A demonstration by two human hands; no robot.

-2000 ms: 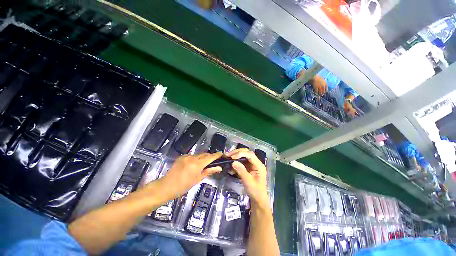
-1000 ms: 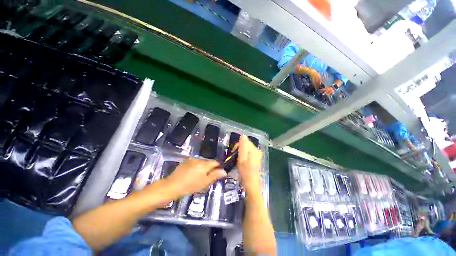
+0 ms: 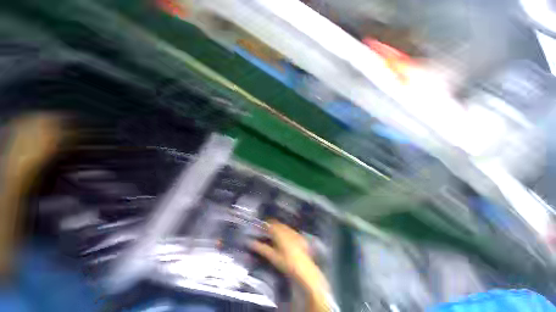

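Note:
The view is strongly blurred. My right hand (image 3: pixel 285 247) is over the right part of the clear tray (image 3: pixel 244 294), its fingers pointing left; whether it holds anything cannot be told. My left hand (image 3: pixel 38 137) is at the far left edge, smeared by motion, over the left part of the black tray (image 3: pixel 116 195); its fingers and any held thing cannot be made out. Dark units in the clear tray show only as smears. A white strip (image 3: pixel 183 189) lies between the two trays.
The green conveyor belt (image 3: pixel 292 152) runs diagonally behind the trays, with a thin pale rail line. The white shelf frame (image 3: pixel 390 91) spans the upper right. Blurred pale trays (image 3: pixel 390 268) lie right of my right hand. A blue sleeve (image 3: pixel 500 301) shows at the lower right.
My left hand has moved from the clear tray far to the left, over the black tray. My right hand has stayed over the clear tray, now apart from my left. The view has shifted and blurred.

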